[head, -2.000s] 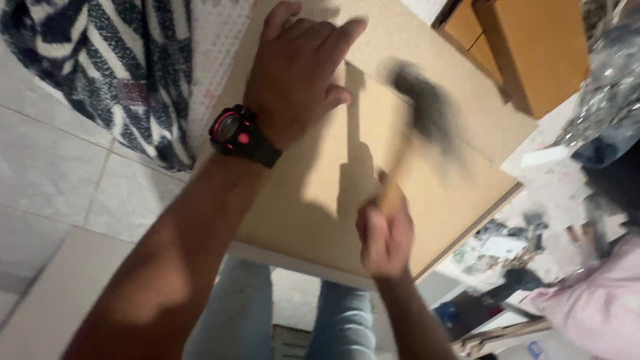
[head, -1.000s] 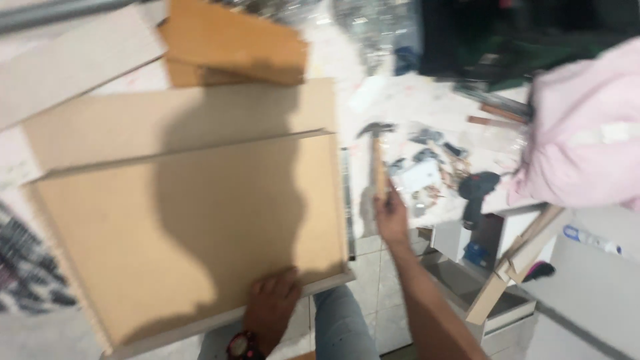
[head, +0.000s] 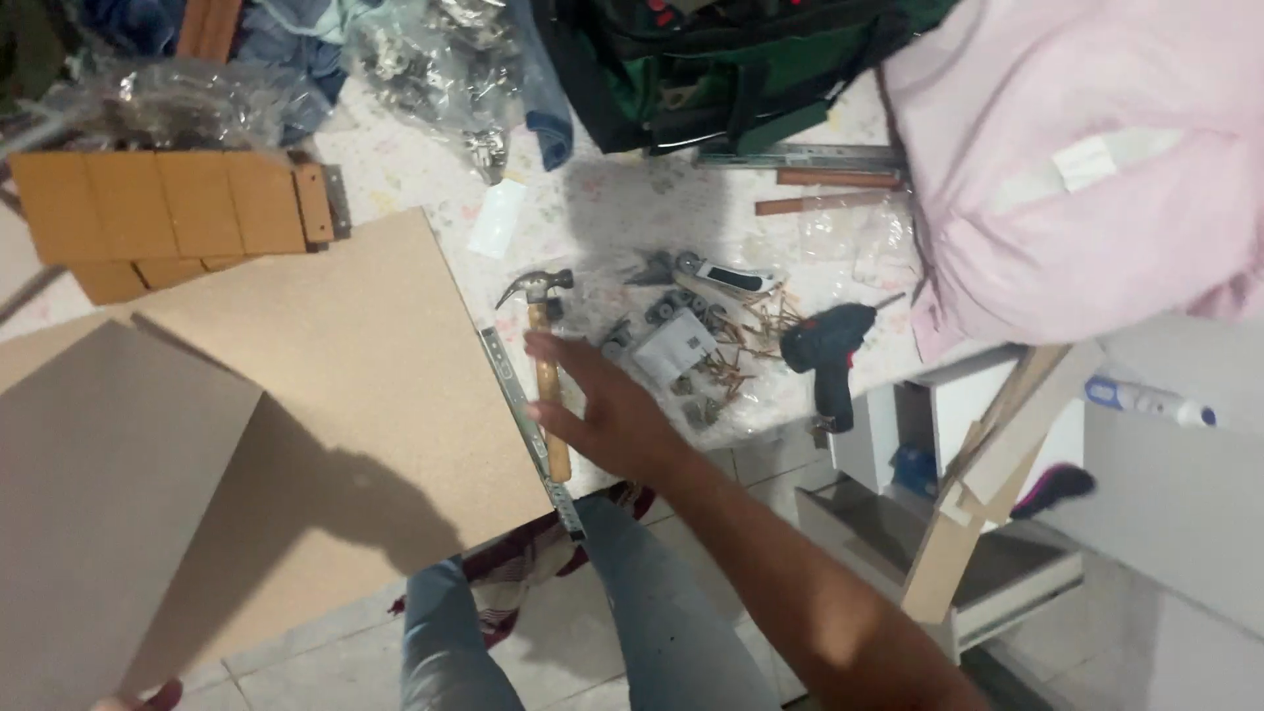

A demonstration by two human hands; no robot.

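A claw hammer with a wooden handle (head: 558,449) lies on the bed-like surface, beside a metal drawer slide (head: 520,405). Over its handle is my right hand (head: 612,410), thumb and fingers spread; whether it touches the handle is unclear. At the bottom left edge, only the fingertips of my left hand (head: 148,697) show, at the lower edge of a greyish panel (head: 118,464) that stands tilted over a larger fibreboard panel (head: 385,395). What the left fingers grip is mostly out of view. Right of the hammer is a clear bag with casters, screws and wooden dowels (head: 726,370).
A cordless drill (head: 829,355) lies near the surface's right edge. Behind are a green tool bag (head: 711,79), plastic-wrapped hardware (head: 434,69) and a pink cloth bundle (head: 1076,168). Orange-brown boards (head: 163,204) lie at left. An open drawer (head: 1017,583) and leaning wood strips (head: 978,494) stand at lower right.
The hammer, held in my right hand before, now lies on the surface with the hand spread above it. The greyish panel is now raised at the left. The view has swung right.
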